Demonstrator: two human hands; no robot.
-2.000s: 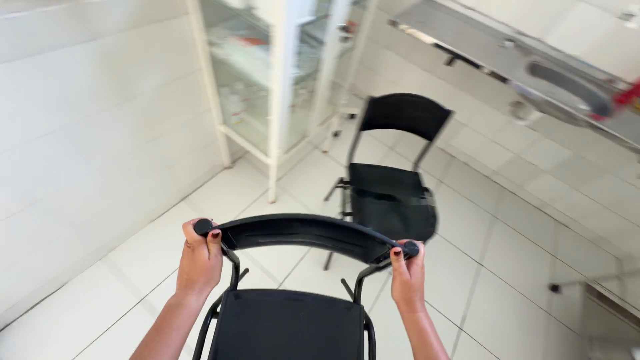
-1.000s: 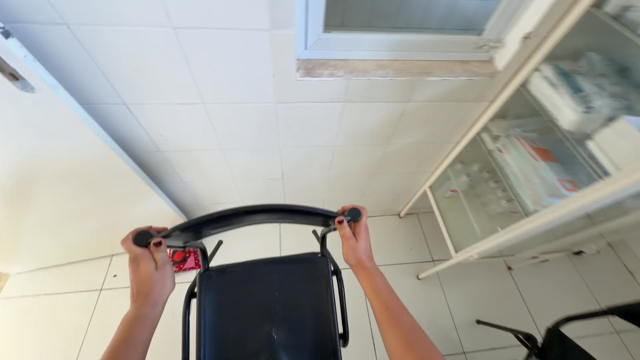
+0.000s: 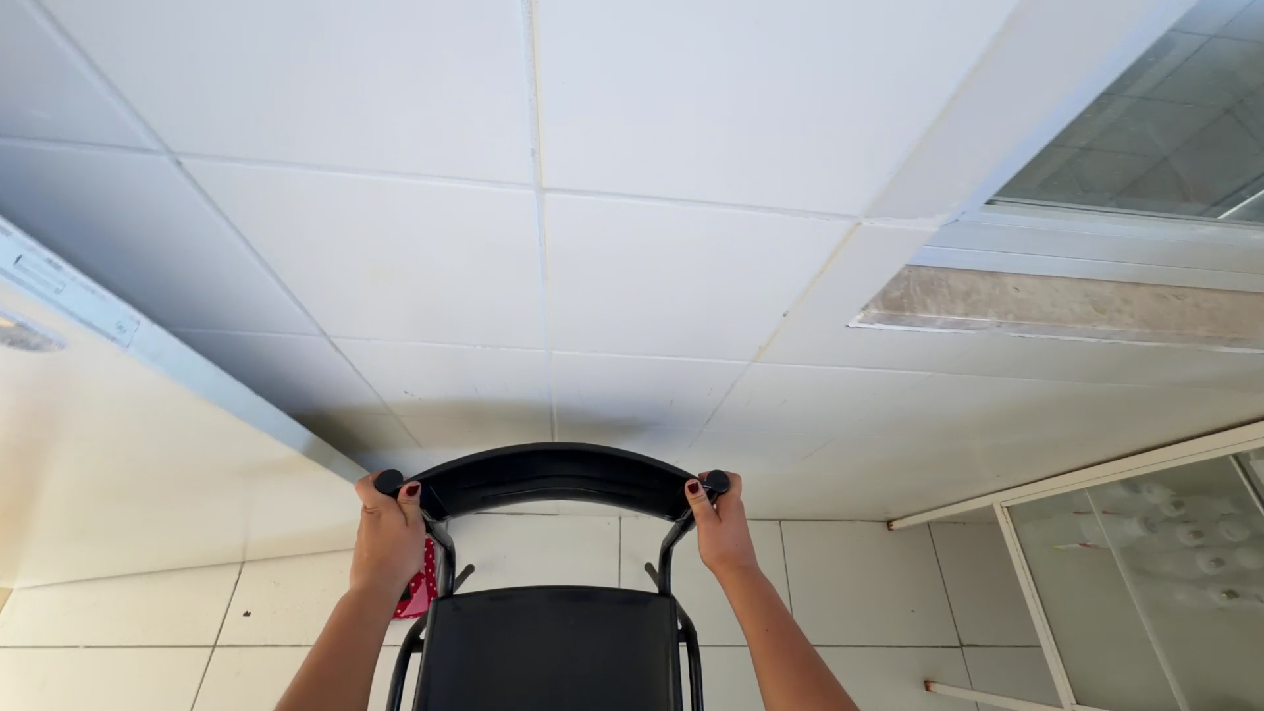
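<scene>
A black chair (image 3: 553,642) with a curved backrest and a metal tube frame faces the tiled wall at the bottom middle. My left hand (image 3: 388,538) is closed around the left end of the backrest, by the round cap of the tube. At the other end, my right hand (image 3: 721,523) grips the right upright in the same way, thumb on top. Part of a red item with white dots (image 3: 420,588) shows on the floor behind my left hand. The chair's feet are out of view.
On the left stands a white door (image 3: 148,474), its edge close to my left hand. A window with a stone sill (image 3: 1037,304) is at the upper right. Below it, a white-framed glass cabinet (image 3: 1032,602) holds small items. The floor is pale tile (image 3: 849,583).
The view has swung left, to the wall and door. Both hands have kept their hold on the chair, which now stands nearer the wall. The second chair and steel counter have left the view.
</scene>
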